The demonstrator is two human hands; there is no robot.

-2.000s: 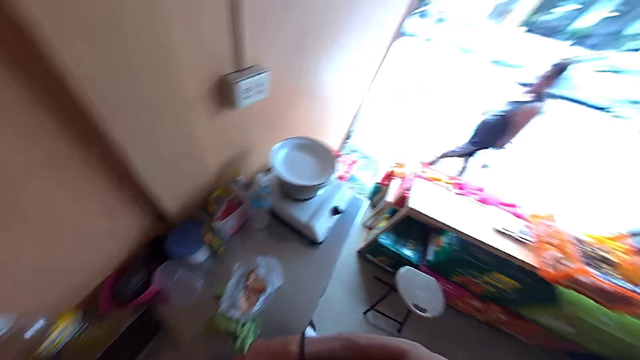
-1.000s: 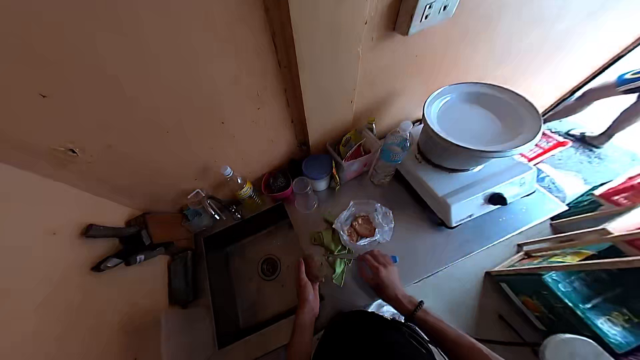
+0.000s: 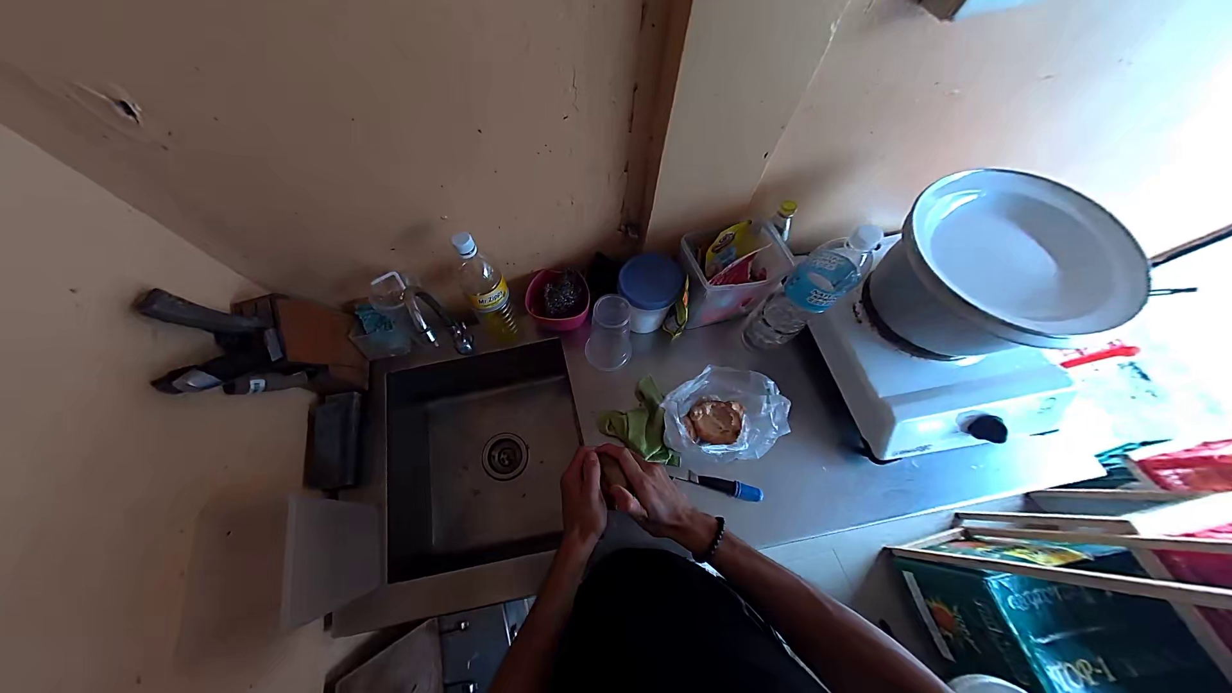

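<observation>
Both hands are together over the counter strip at the sink's right edge. My left hand is cupped around one side of a brownish roundish item, mostly hidden by fingers; its kind is unclear. My right hand, below a dark beaded bracelet, closes on the other side of it. Just right of that hand lies a knife with a black and blue handle, its blade partly hidden. Above the hands are a crumpled green cloth or leaf and an open clear plastic bag holding brown food.
The steel sink is at left, with a faucet and knife block behind. A bottle of yellow liquid, clear cup, blue-lidded tub and water bottle line the wall. A lidded pot sits on the stove.
My right hand has moved left from beside the blue-ended handle to join my left hand around the brownish item. The view has swung far from the doorway to the sink.
</observation>
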